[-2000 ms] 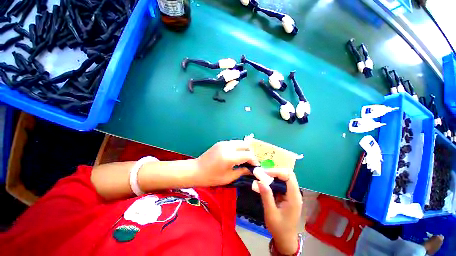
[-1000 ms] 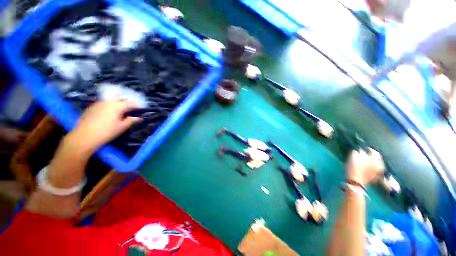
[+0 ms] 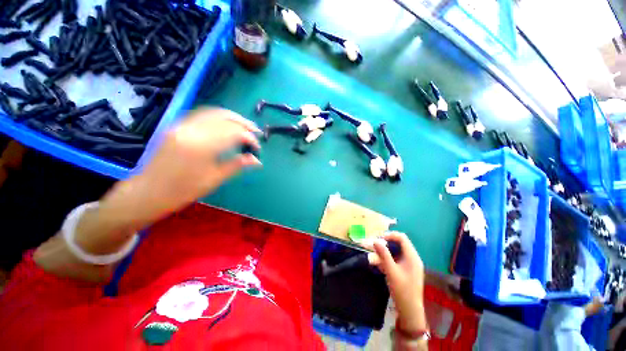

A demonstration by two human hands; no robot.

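Note:
My left hand (image 3: 189,161) is blurred at the bin's right edge, fingertips pinched on a small dark piece (image 3: 248,147), mostly hidden. My right hand (image 3: 405,271) is at the bench's front edge, thumb and finger together on a small white piece (image 3: 375,251) beside the green cap (image 3: 357,232). The cap lies on the tan cardboard pad (image 3: 336,223). Black leg pieces (image 3: 130,41) fill the large blue bin (image 3: 184,103). Several part-assembled figures (image 3: 391,154) with black legs and white upper ends lie on the green bench (image 3: 274,185).
A brown bottle (image 3: 251,48) stands beside the left bin. White flat bottle shapes (image 3: 467,185) lie by the right-hand blue bin (image 3: 491,226). More figures (image 3: 473,123) lie along the far side. A lap-level bin of dark parts (image 3: 346,291) is below the edge. Another person's sleeve (image 3: 566,322) shows lower right.
My left hand has come out of the leg bin, rightwards to the bench. My right hand has come back from the far-right figures to the pad. The camera view has shifted.

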